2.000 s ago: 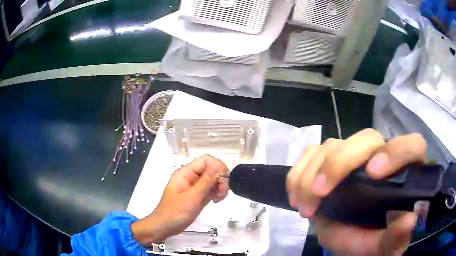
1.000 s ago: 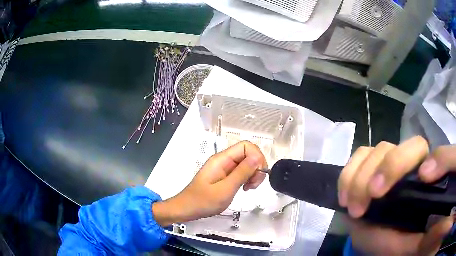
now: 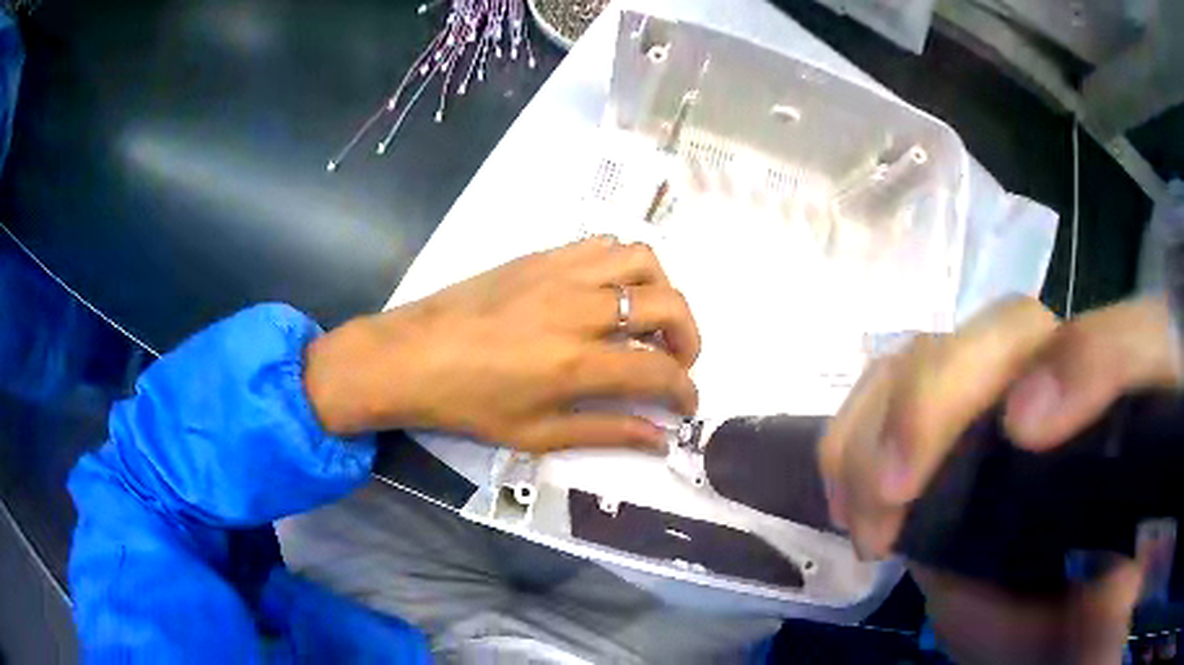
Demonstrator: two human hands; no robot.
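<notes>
My right hand (image 3: 948,429) is shut on the black electric screwdriver (image 3: 779,470), held nearly level. Its tip is at a small metal piece (image 3: 688,435) on a post inside the white housing shell (image 3: 779,273). The bit cannot be made out. My left hand (image 3: 545,344), with a ring, lies palm down over the shell's left part. A fingertip is at the small metal piece; whether it holds something is hidden. A dark strip (image 3: 688,539) runs along the shell's near wall.
The shell lies on white foam sheet (image 3: 481,240) on a dark bench (image 3: 260,130). Purple wire leads (image 3: 461,65) spread at the back left, beside the screw dish (image 3: 571,16), cut off by the top edge. Grey cloth-like material (image 3: 429,572) shows below the shell.
The view has shifted down and closer. The left hand and the screwdriver tip have moved from above the shell's middle down to the metal piece near its front wall. The stacked grille shells have left view.
</notes>
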